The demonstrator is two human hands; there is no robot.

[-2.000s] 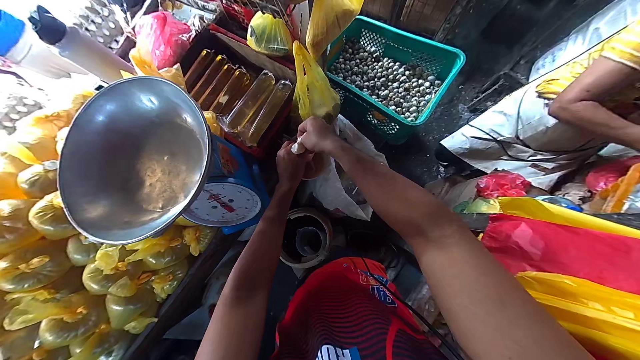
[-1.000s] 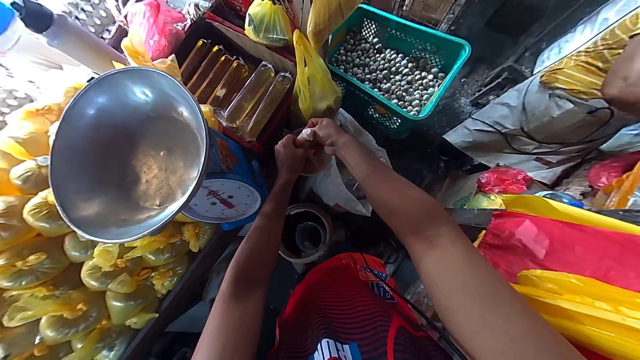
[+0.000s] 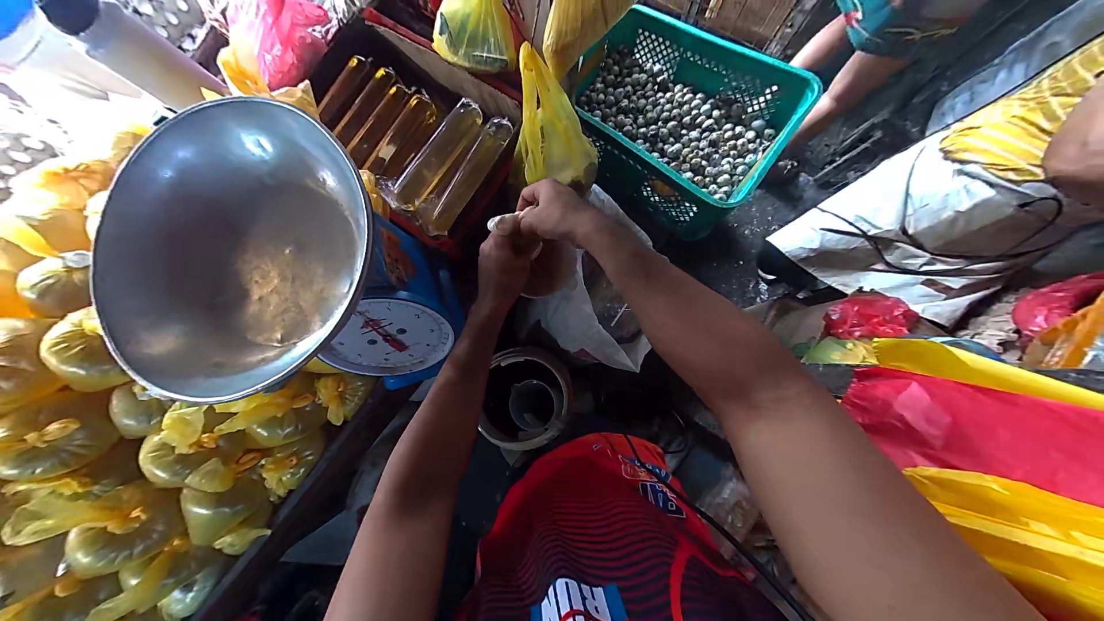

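My left hand [image 3: 507, 259] and my right hand [image 3: 552, 211] meet at the centre, both closed on the gathered neck of a small plastic bag [image 3: 552, 269]. Its filled, brownish body hangs below my fingers, partly hidden. A whitish tip of the bag pokes out at the left of my fingers. Just behind my right hand is a yellow plastic bag [image 3: 552, 129]. Under the hands lies a whitish sack or bag [image 3: 595, 302]. Nearer my body is an open round container [image 3: 524, 397] with a cup-like thing inside.
At left, a blue dial scale [image 3: 392, 336] carries a metal pan [image 3: 228, 250] beside many tied yellow bags [image 3: 95, 517]. Filled bottles [image 3: 414, 155] lie in a box behind. A green basket [image 3: 690, 194] holds small speckled eggs. Other people's limbs show at upper right; coloured plastic [image 3: 975, 423] lies right.
Another person's arms have come into view beyond the green basket. My hands stay together on the small bag, with only slight movement of the fingers.
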